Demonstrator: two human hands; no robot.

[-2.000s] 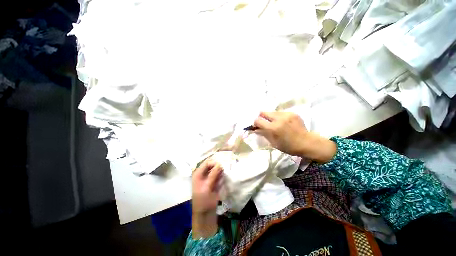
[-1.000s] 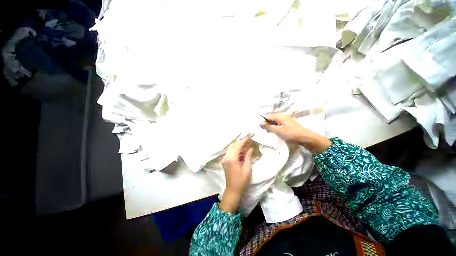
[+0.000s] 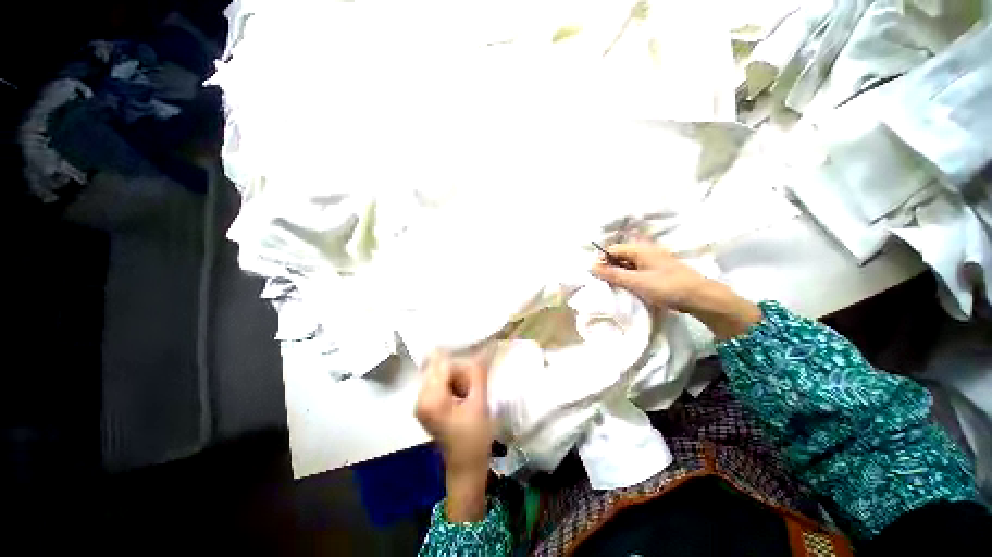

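A white garment [image 3: 571,386] lies bunched over the table's front edge and against the dark apron. My left hand [image 3: 457,408] is at its left side with curled fingers, somewhat blurred; whether it pinches the cloth I cannot tell. My right hand [image 3: 664,277] is at the garment's upper right and holds thread snips [image 3: 617,258], a small dark pointed tool whose tip sticks out past the fingers to the upper left. Any thread ends are too fine to see.
A large overexposed garment heap [image 3: 457,141] covers the table [image 3: 348,424] beyond my hands. A second pile of whitish garments [image 3: 870,163] hangs over the edge at the right. A grey box [image 3: 158,316] and dark blue-grey cloth [image 3: 120,98] are at the left.
My left hand has moved left and slightly down from the middle of the garment. My right hand has shifted slightly right in view with the snips. The garment's opening looks wider.
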